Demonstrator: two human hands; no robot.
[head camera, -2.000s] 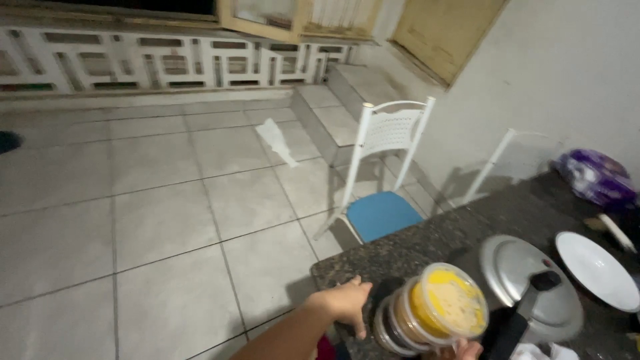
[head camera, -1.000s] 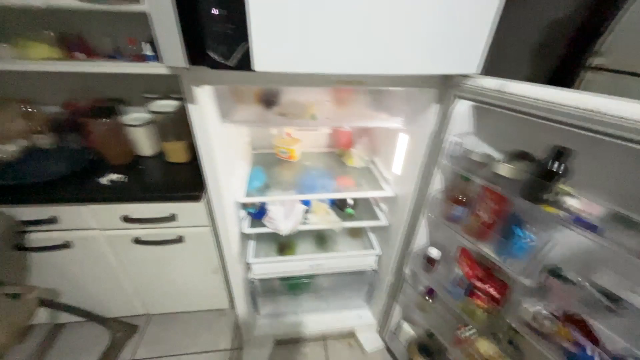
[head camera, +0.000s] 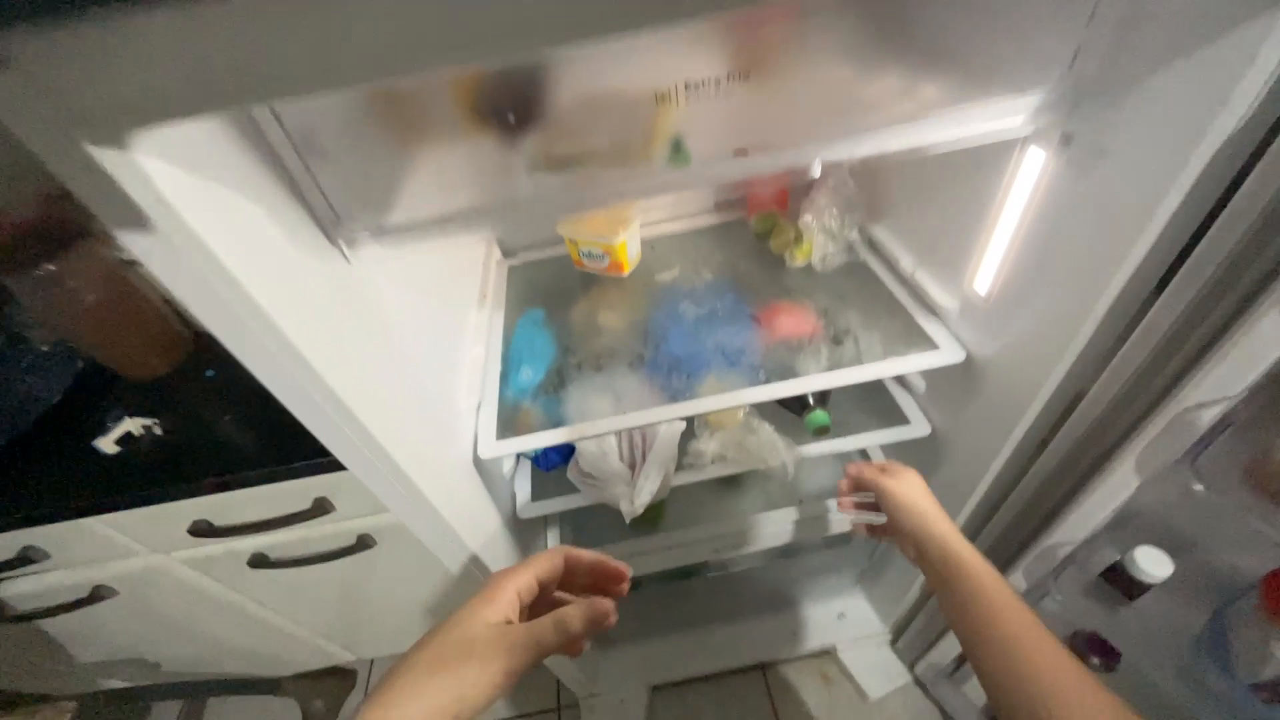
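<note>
My left hand (head camera: 545, 612) is held in front of the fridge's lower part with its fingers apart and curved, holding nothing. Further right, my right hand (head camera: 885, 505) is beside the front of a clear drawer (head camera: 720, 535), fingers spread and empty; whether it touches the drawer is unclear. Above both hands is a glass shelf (head camera: 720, 395) with a white edge. A yellow and orange margarine tub (head camera: 603, 243) stands at its back left. On the shelf below lie a white plastic bag (head camera: 628, 465), a clear bag (head camera: 740, 443) and a bottle with a green cap (head camera: 817, 418).
At right the open fridge door (head camera: 1130, 480) holds a white-capped container (head camera: 1140, 570). White cabinets with dark handles (head camera: 262, 518) and a black countertop (head camera: 230, 420) stand at left. A lit lamp strip (head camera: 1010, 220) runs up the fridge's right wall.
The view has swung from the stone table and chair to the open fridge and come closer to it. Two seconds ago my hands were at stacked containers on the table; now both are empty.
</note>
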